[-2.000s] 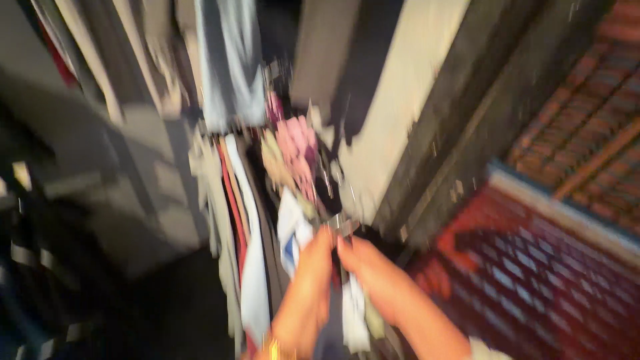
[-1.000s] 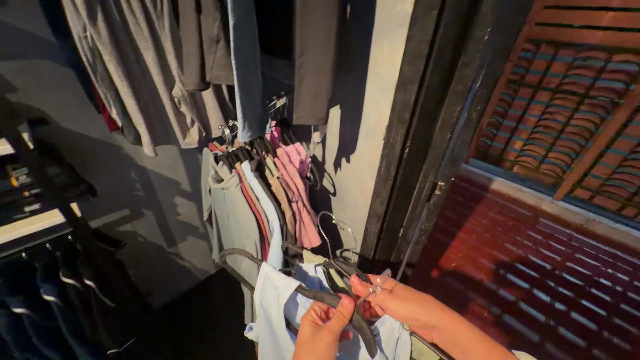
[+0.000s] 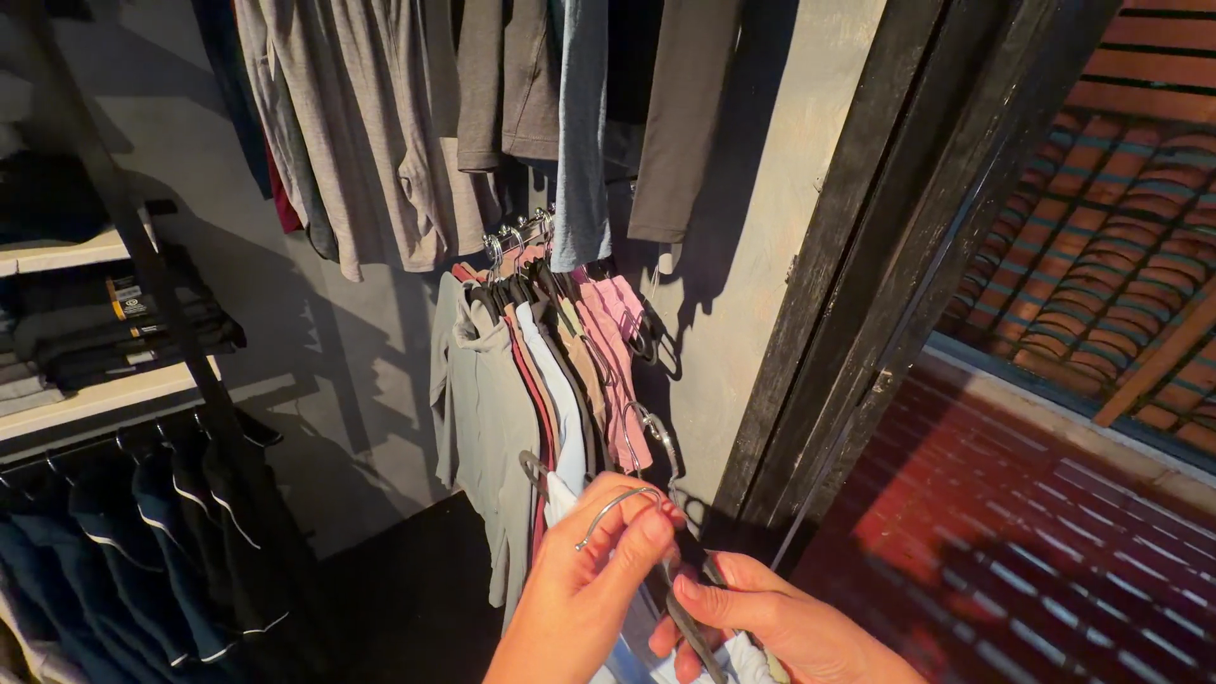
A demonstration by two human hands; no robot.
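Observation:
Near the bottom centre, my left hand (image 3: 598, 570) pinches a dark clothes hanger just below its metal hook (image 3: 608, 513), which curves out over the fingers. Beside it, my right hand (image 3: 760, 613) grips the hanger's dark arm (image 3: 695, 632). Light blue and white cloth (image 3: 750, 660) hangs under both hands, partly hidden by them. More hanger hooks (image 3: 651, 423) rise just behind the hands. Beyond these, a grey-green hooded garment (image 3: 489, 408), a light blue one (image 3: 560, 408) and pink ones (image 3: 608, 361) hang on a metal rail.
Grey and brown garments (image 3: 361, 142) hang above the rail. Shelves (image 3: 104, 399) with folded dark clothes stand at left, over a rack of navy garments (image 3: 123, 551). A black door frame (image 3: 855, 285) rises at right, beside a red floor (image 3: 997, 532) and stacked roof tiles (image 3: 1092, 275).
My left hand has moved from the hanger's arm up to the base of its hook. The hook now stands out over my left fingers, and my right hand is lower on the arm.

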